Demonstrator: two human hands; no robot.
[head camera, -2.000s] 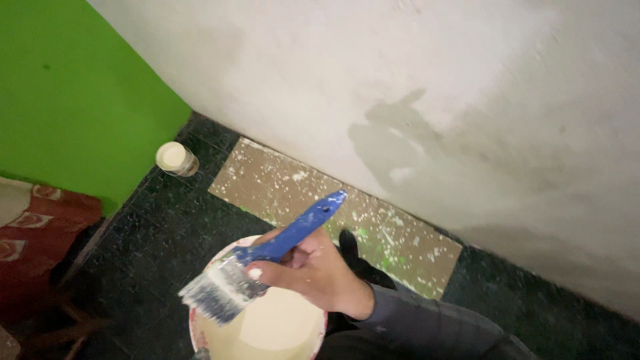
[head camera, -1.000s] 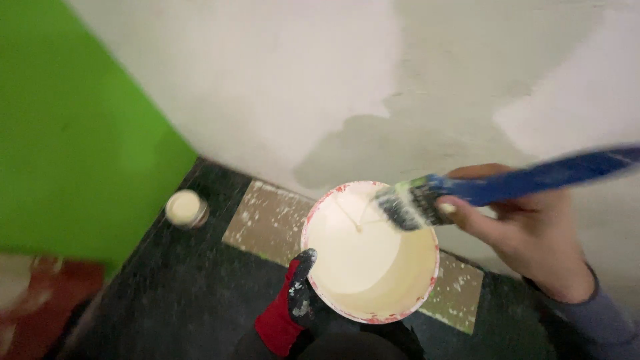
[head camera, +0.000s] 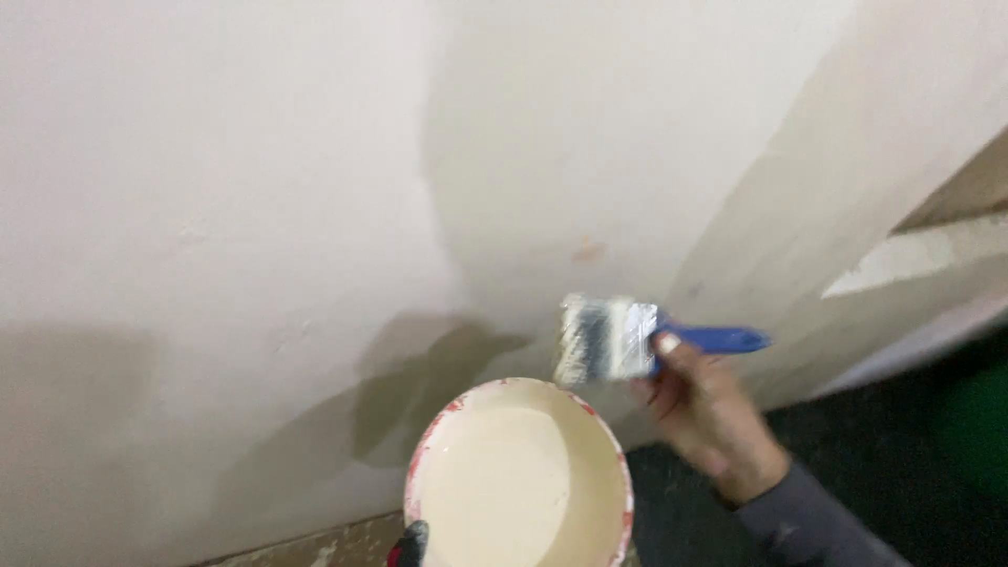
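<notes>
My right hand, bare below a dark grey sleeve, grips a paintbrush where its blue handle meets the metal band. Cream paint coats the bristles, which point left just above the rim of a round paint bucket. Cream liquid paint fills the lower part of this bucket, and its rim is smeared red and white. At the bucket's lower left edge, a dark gloved fingertip of my left hand touches the rim, with a bit of red glove beside it; the rest of that hand is out of view.
A pale wall with shadows across it rises behind the bucket. At the bottom lies a strip of paint-spattered board along the wall. Dark floor shows at the right, with a blurred green thing at the edge.
The brush has come out from over the paint inside the bucket and is now above its rim. The view has swung right along the wall; the green wall and the small cup are out of view.
</notes>
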